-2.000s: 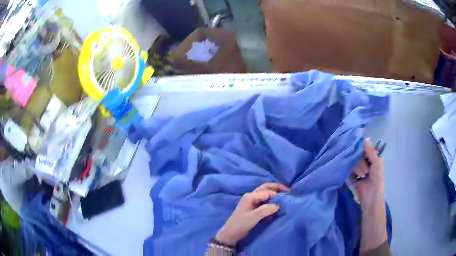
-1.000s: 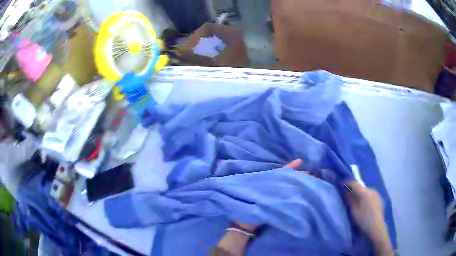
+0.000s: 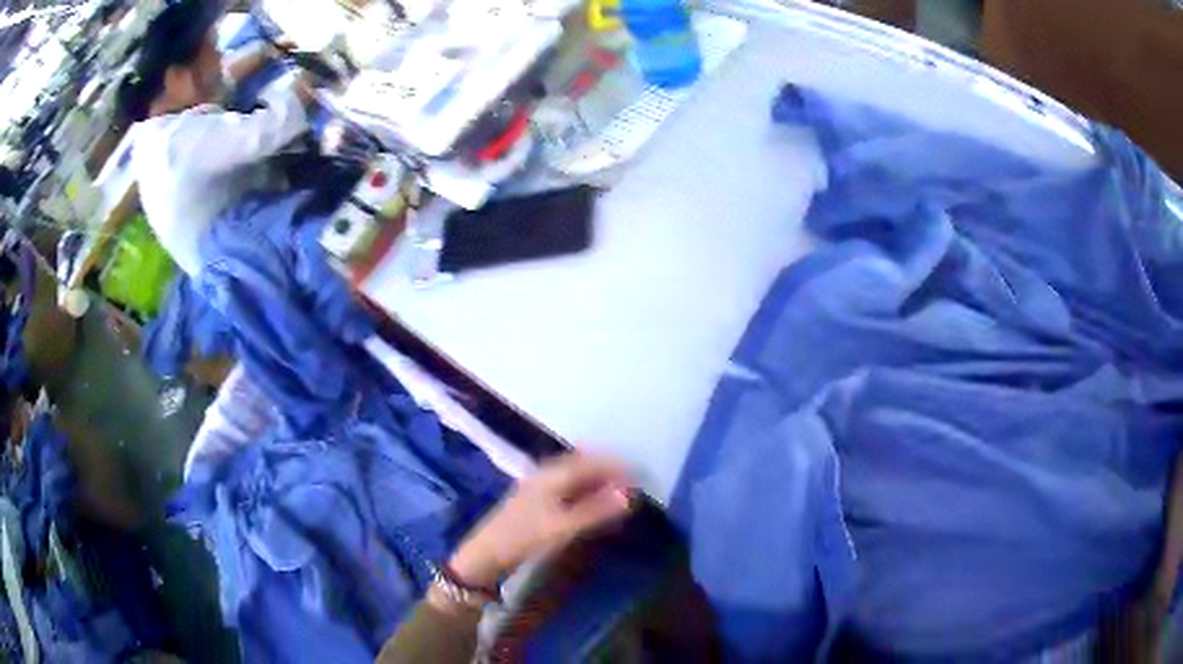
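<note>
A mid-blue garment (image 3: 960, 428) lies spread and wrinkled over the right part of the white table (image 3: 610, 350). My left hand (image 3: 551, 512), blurred, is at the table's front edge, left of this garment and apart from it. Its fingers look bent, and nothing clear shows in them. A narrow strip of skin (image 3: 1174, 551) at the right rim beside the garment may be part of my right arm; the right hand itself cannot be made out. A heap of blue garments (image 3: 324, 519) lies lower, left of the table, beside a pale rim (image 3: 448, 405).
A black smartphone (image 3: 519, 228) lies on the table near a switch box (image 3: 363, 214). Bagged items (image 3: 448, 78) and a blue fan base (image 3: 662, 42) stand behind. A person in white (image 3: 214, 162) is at the upper left. Brown cardboard (image 3: 1090, 59) stands beyond the far edge.
The view has swung left and down, bringing in the blue heap and the person. My left hand has come off the garment to the table's edge. My right hand has left clear view.
</note>
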